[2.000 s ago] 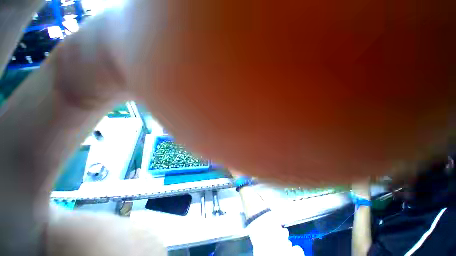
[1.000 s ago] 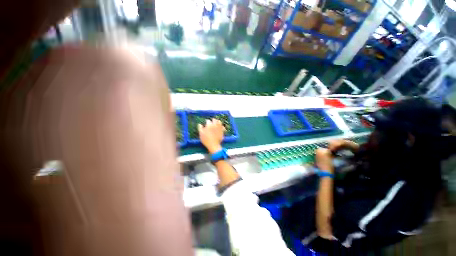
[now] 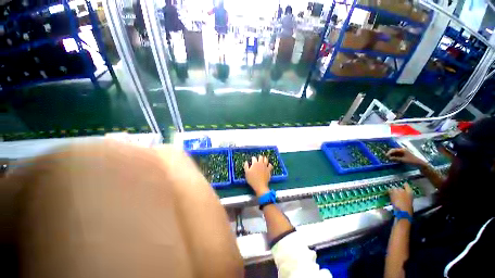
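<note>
My left hand (image 3: 125, 217) is a large, blurred shape very close to the lens, filling the lower left; its fingers cannot be made out. My right hand (image 3: 259, 174), with a blue wrist strap (image 3: 267, 198) and a white sleeve, rests palm down on small dark and green-gold components (image 3: 274, 161) in a blue bin. Its fingers are slightly spread, but whether they pinch a part cannot be seen. Another blue bin of components (image 3: 213, 167) adjoins it on the left, partly hidden by my left hand. A green circuit board panel (image 3: 347, 201) lies in the conveyor track to the right.
A person at the right has one hand (image 3: 404, 156) at a second pair of blue bins (image 3: 341, 167) and the other (image 3: 401, 198) over the panels. A small blue box (image 3: 197, 143) stands behind my bins. Metal uprights (image 3: 157, 70) rise behind the bench. Shelving stands beyond.
The blurred left hand has moved off most of the view and now sits lower left. The view has shifted, showing more bench. My right hand stays at the bin; the neighbour's one hand has reached their bins.
</note>
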